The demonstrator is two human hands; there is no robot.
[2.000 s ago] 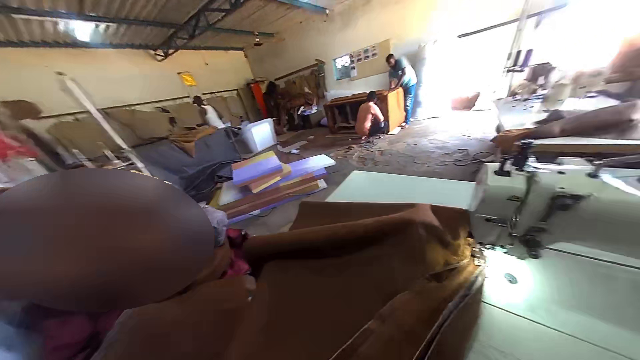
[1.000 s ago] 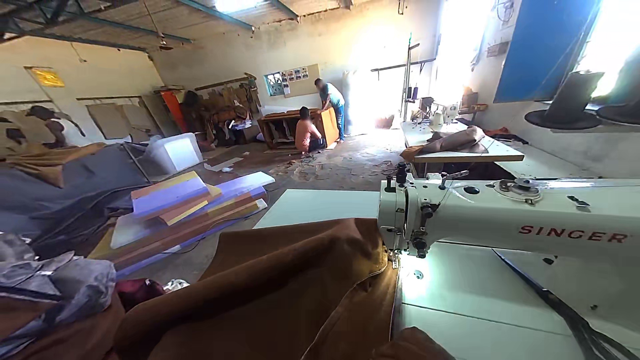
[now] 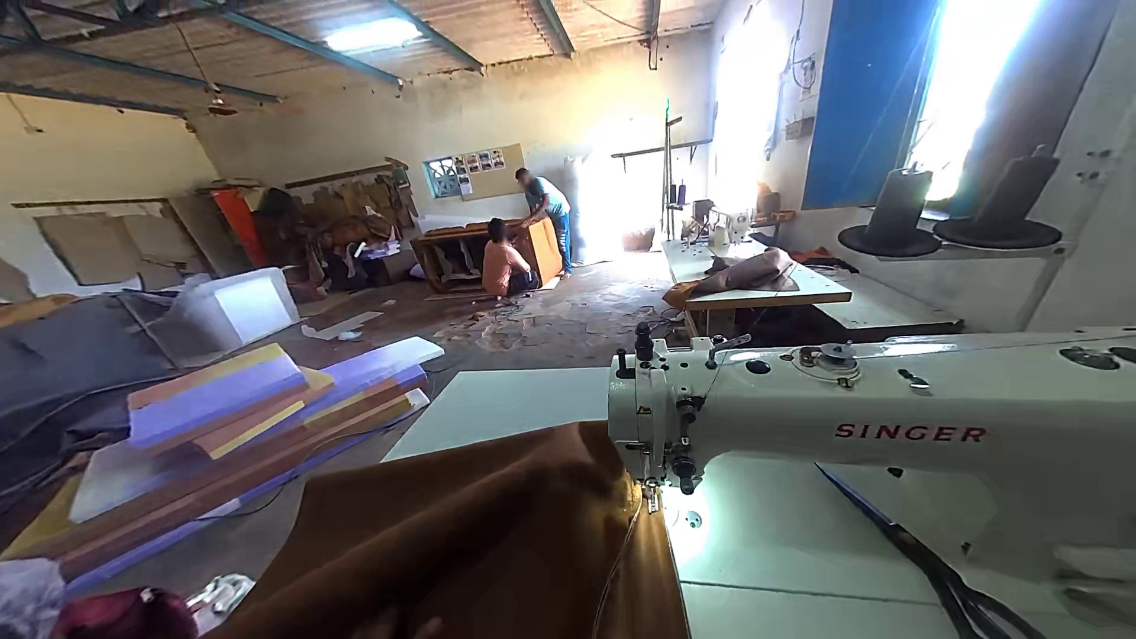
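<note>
Brown fabric (image 3: 479, 524) lies over the sewing machine's bed and hangs toward me, its seam edge under the presser foot (image 3: 652, 499). The white Singer sewing machine (image 3: 834, 426) has its needle area lit. At the bottom edge, dim fingertips, apparently of my left hand (image 3: 426, 627), touch the brown fabric; the rest of that hand is hidden or out of frame. My right hand is not in view. Fabric shears (image 3: 914, 550) with dark handles lie on the machine bed, right of the needle, their blades pointing up and left.
Foam sheets (image 3: 222, 417) are stacked on the floor at left, near a white foam block (image 3: 240, 306). Beyond my machine stands another sewing table (image 3: 763, 284) with cloth on it. Two people work at a wooden furniture frame (image 3: 444, 257) at the back. Thread cones (image 3: 901, 209) stand at right.
The view has swung right, bringing more of the machine and the shears into sight. The large blurred dark shape at left, two seconds ago, is gone from view. The fabric remains at the needle.
</note>
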